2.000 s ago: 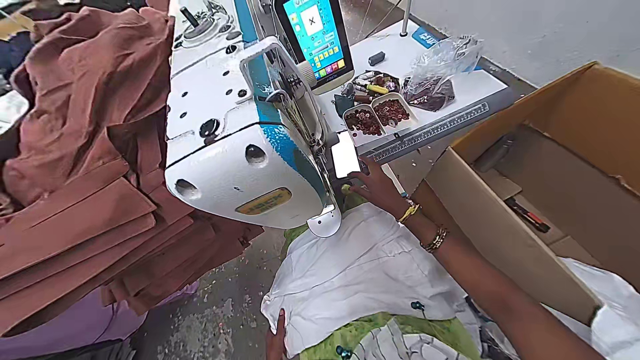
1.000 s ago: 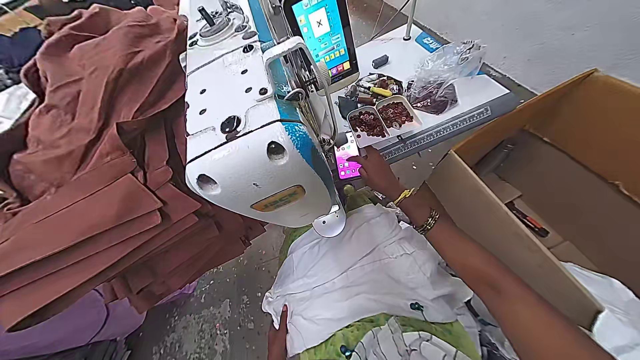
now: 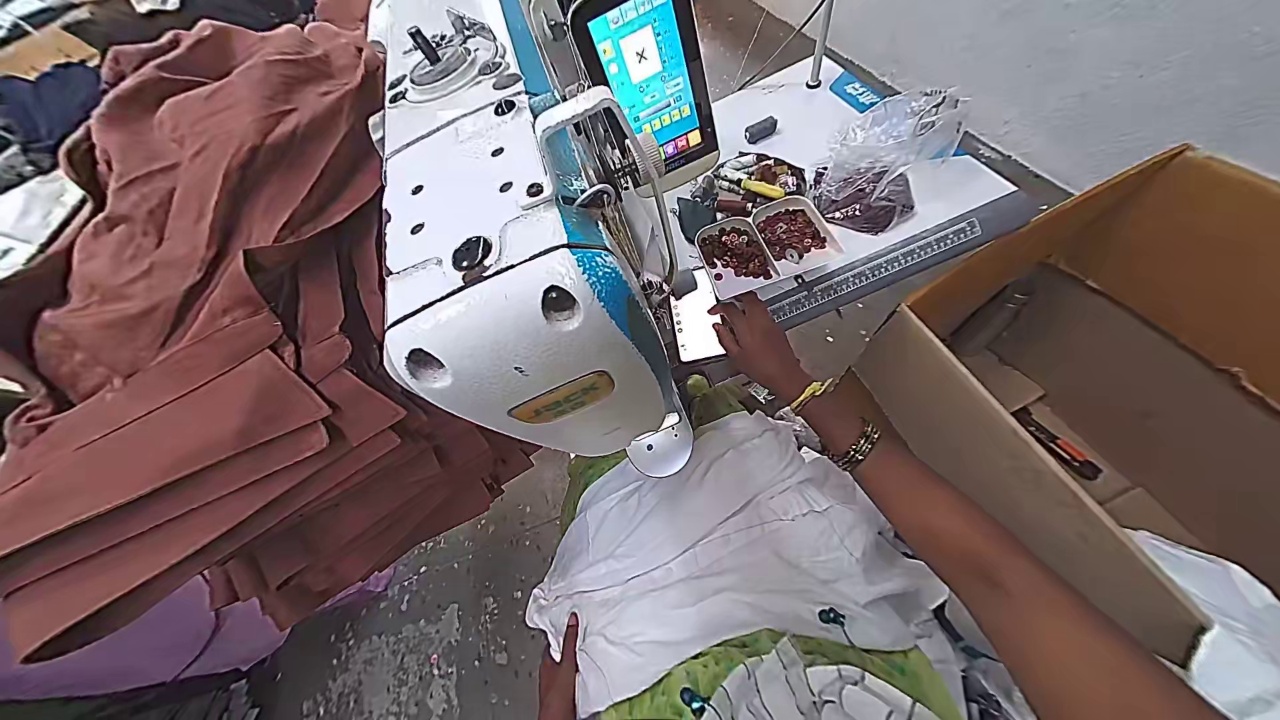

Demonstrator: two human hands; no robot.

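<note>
My right hand (image 3: 757, 345) reaches over a smartphone (image 3: 697, 318) with a lit, mostly white screen, its fingers at the screen's right side. The phone lies beside the needle end of a white and blue Jack sewing machine (image 3: 520, 350). Low in the view, my left hand (image 3: 559, 675) is at the left edge of a white cloth (image 3: 700, 530) spread over my lap; only part of that hand shows, and its grip cannot be made out. Just beyond the phone, a two-part tray (image 3: 765, 283) holds dark red buttons. Green cloth and earphones lie near the white cloth.
Brown garment pieces (image 3: 230, 430) are heaped on the left. An open cardboard box (image 3: 1020, 470) with a box cutter (image 3: 1057, 443) inside stands at the right. Behind the tray are a plastic bag (image 3: 885, 165), thread spools and the machine's lit control screen (image 3: 645, 75).
The phone's screen has gone from white to pink and back to mostly white. My right hand stays by the phone, its fingers shifting slightly. My left hand remains at the white cloth's edge.
</note>
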